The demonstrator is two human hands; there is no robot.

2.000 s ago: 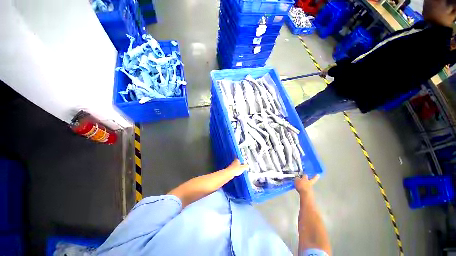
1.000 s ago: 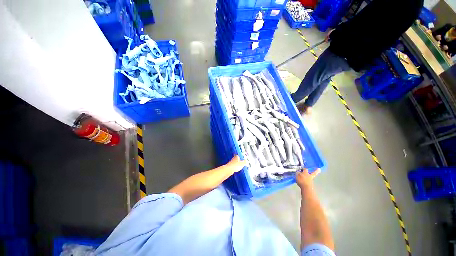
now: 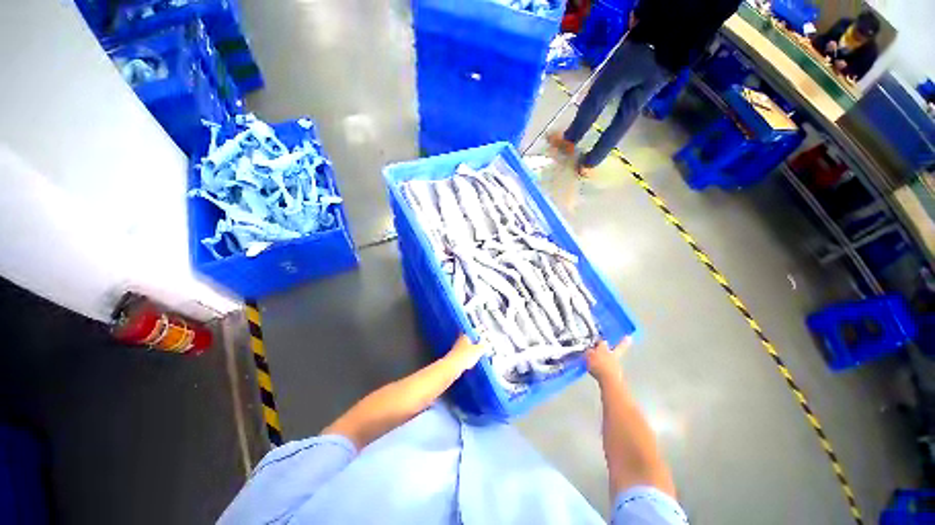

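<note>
A blue crate (image 3: 617, 311) sits on top of a crate stack right in front of me, open at the top. Long, slim, slightly bent grey moulded parts (image 3: 502, 256) lie in rows inside it. My left hand (image 3: 469, 352) grips the rim at the near left corner. My right hand (image 3: 607, 357) grips the near rim towards the right corner, with fingers over the edge. Both hands are bare. The fingers are partly hidden by the rim. The lower part of the stack is mostly hidden under the top crate.
A crate of light-blue moulded parts (image 3: 269, 190) stands at the left by a white pillar with a fire extinguisher (image 3: 164, 333). A tall blue crate stack (image 3: 477, 82) stands ahead. A person (image 3: 641, 72) stands beyond it. Workbenches, stools (image 3: 861, 330) and floor tape (image 3: 718, 282) are at the right.
The person in dark clothes has walked farther away ahead. The tall stack ahead looks closer. The held crate shows slightly farther left in view, with both hands still on it.
</note>
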